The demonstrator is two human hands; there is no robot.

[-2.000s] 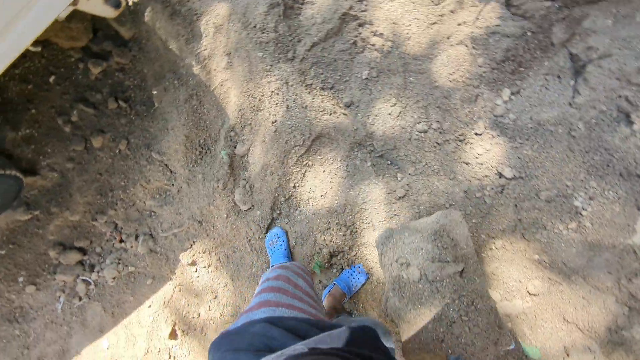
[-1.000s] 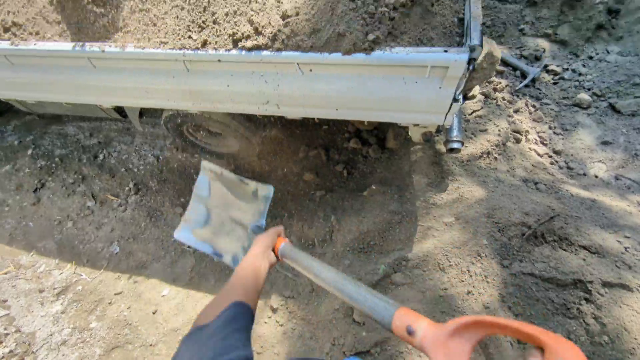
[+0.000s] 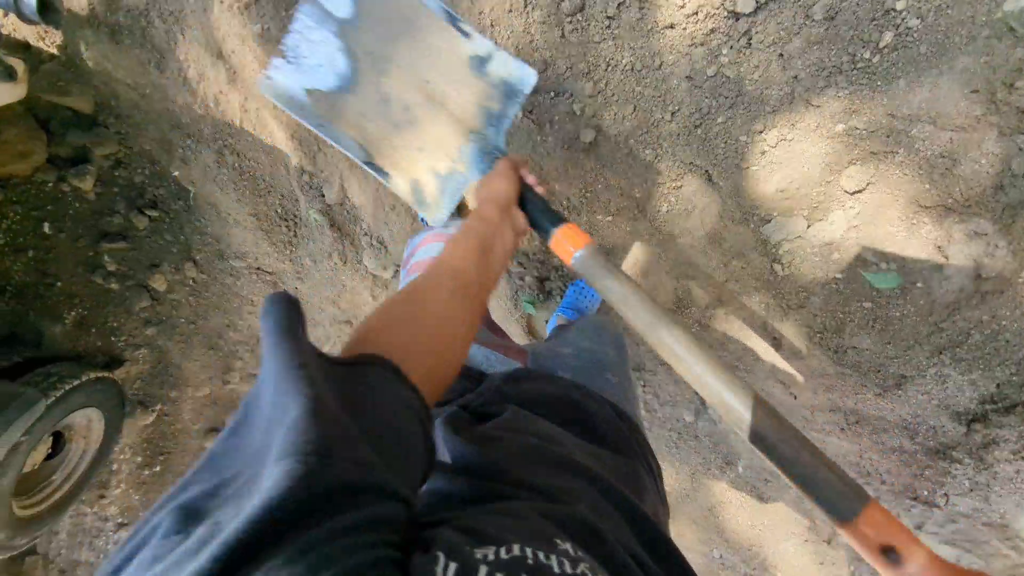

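My left hand grips the lower shaft of a shovel, just behind its blade. The flat, square-cornered metal blade has dried dirt and worn bright patches, and looks free of loose soil. From the hand the shaft slopes to the lower right, past an orange collar, to an orange handle end that runs out of the frame. My right hand is not in view. Below the blade, one foot in a blue clog stands on the dirt.
A rubber-tyred wheel stands at the lower left. Stones lie in the shaded soil at the far left. A metal pipe-like end shows in the top left corner. Uneven dirt ground spreads to the right.
The view has swung away from the dirt-filled truck bed to my feet. The shovel stays in my left hand, its blade now above my feet.
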